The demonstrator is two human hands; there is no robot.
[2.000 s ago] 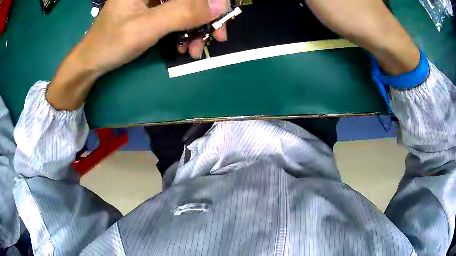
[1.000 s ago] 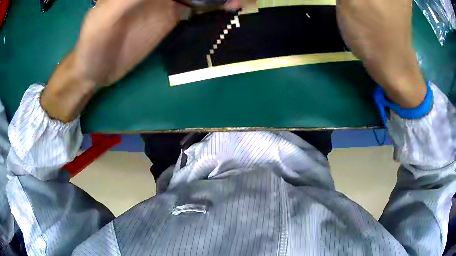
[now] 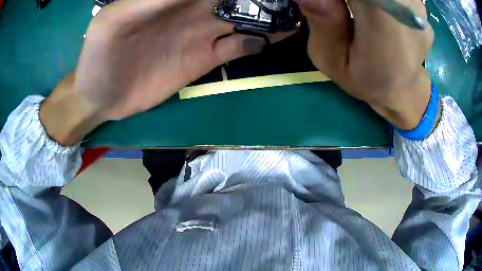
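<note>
My left hand holds a small black device unit with silver and white details at the top edge of the view. A dark grey round tab hangs at the unit's lower side, against my fingers. My right hand is close at the unit's right side, its fingertips partly hidden. The blurred grey end of a tool that looks like tweezers sticks out past this hand; its tips cannot be seen. Beneath both hands lies a black strip with a cream-yellow edge, mostly covered.
The green mat ends at a near edge in front of my smock. Clear plastic bags lie at the upper right. Small dark and white items show at the upper left. A blue strap is on my right wrist. A red part shows below the bench edge.
Both hands have come lower in the view and cover more of the strip. The device unit shows clearly again after being mostly out of frame. The tool's end now shows past my right hand.
</note>
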